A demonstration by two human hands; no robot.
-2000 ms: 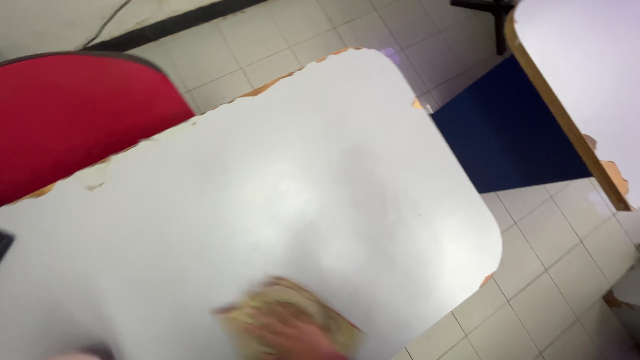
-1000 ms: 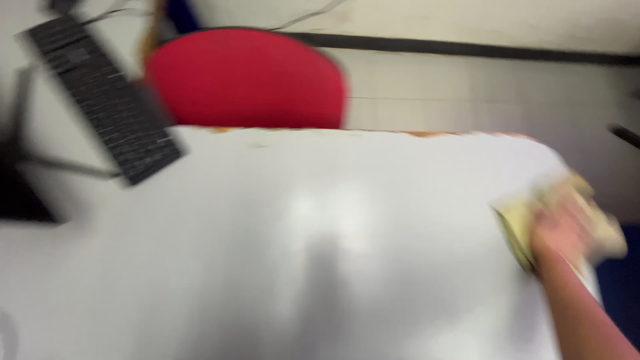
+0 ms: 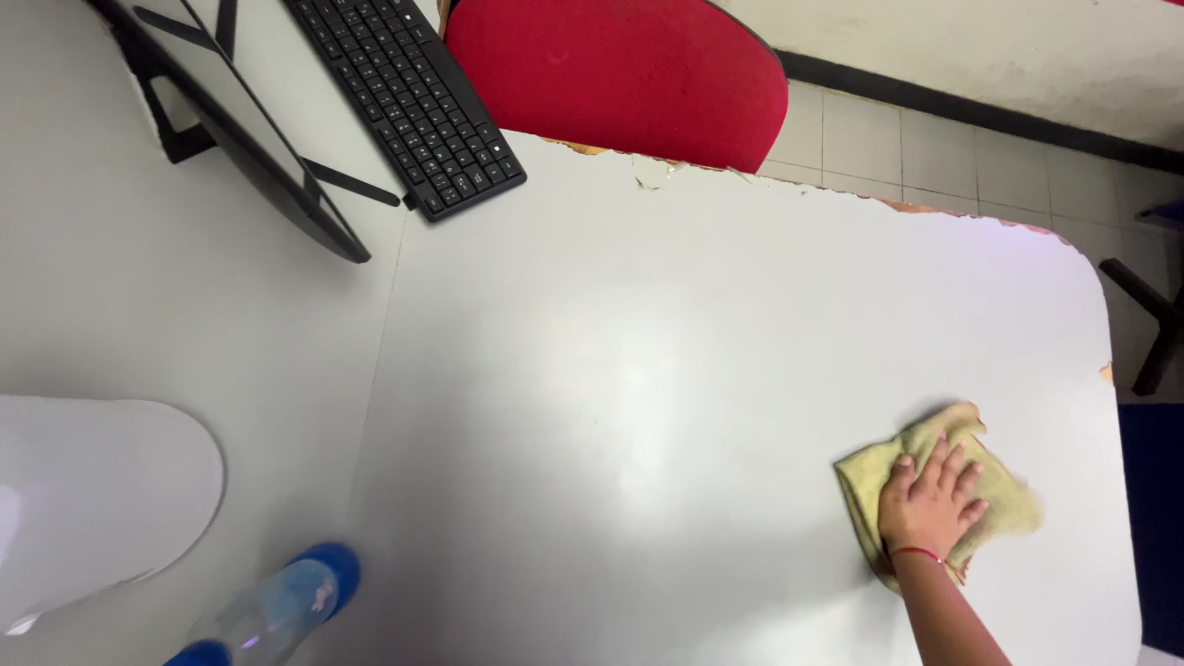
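My right hand (image 3: pixel 930 504) lies palm down on a folded yellow cloth (image 3: pixel 874 476), pressing it against the white tabletop (image 3: pixel 592 370) toward the right side. Its fingers are spread over the fabric, and a thin red band circles the wrist. The cloth reaches out past the fingers on both sides, with one corner bunched up above them. My left hand does not show in the head view.
A black keyboard (image 3: pixel 416 102) and a monitor on a black stand (image 3: pixel 250 139) are at the upper left. Below them are a white rounded object (image 3: pixel 102 499) and a clear plastic bottle with blue ends (image 3: pixel 287 601). A red chair (image 3: pixel 620 69) stands beyond the chipped table edge.
My right hand and the cloth have moved from the table's far right corner back onto the tabletop, nearer me. The view has shifted, bringing in the bottle and more of the monitor.
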